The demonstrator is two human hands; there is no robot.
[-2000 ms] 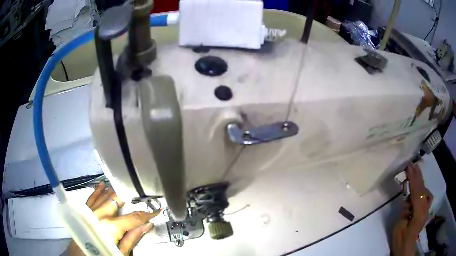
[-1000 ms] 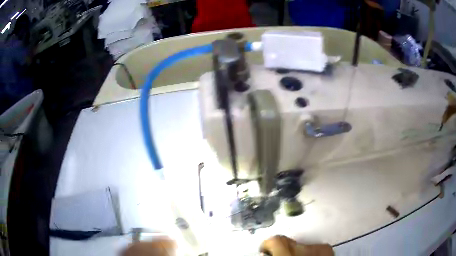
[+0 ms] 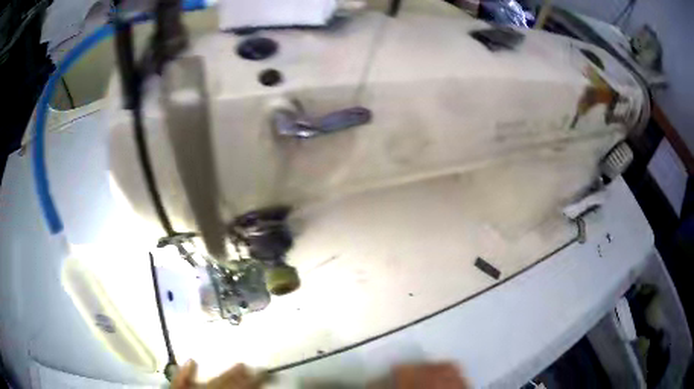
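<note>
The presser foot (image 3: 232, 292) and shiny needle plate area of the sewing machine show at lower left, with no fabric visible under the foot. My left hand (image 3: 217, 377) is cut off by the bottom edge, just below the foot. Only blurred fingers show. My right hand (image 3: 430, 376) is also cut off at the bottom edge, to the right of the left one, and blurred. Whether either holds something cannot be told. A blurred pale greyish patch lies between the hands. The knurled tension dial (image 3: 282, 279) is beside the foot.
The cream machine head (image 3: 426, 129) spans the view. A white lamp paddle (image 3: 106, 315) hangs at left under a blue tube (image 3: 39, 152). A small dark scrap (image 3: 487, 267) lies on the bed. The handwheel side knob (image 3: 616, 161) is at right. A bin with items (image 3: 647, 327) stands at lower right.
The view has swung right since one second ago. Two seconds ago my left hand was beside the foot and my right at the bed's far right; both are now at the bottom edge.
</note>
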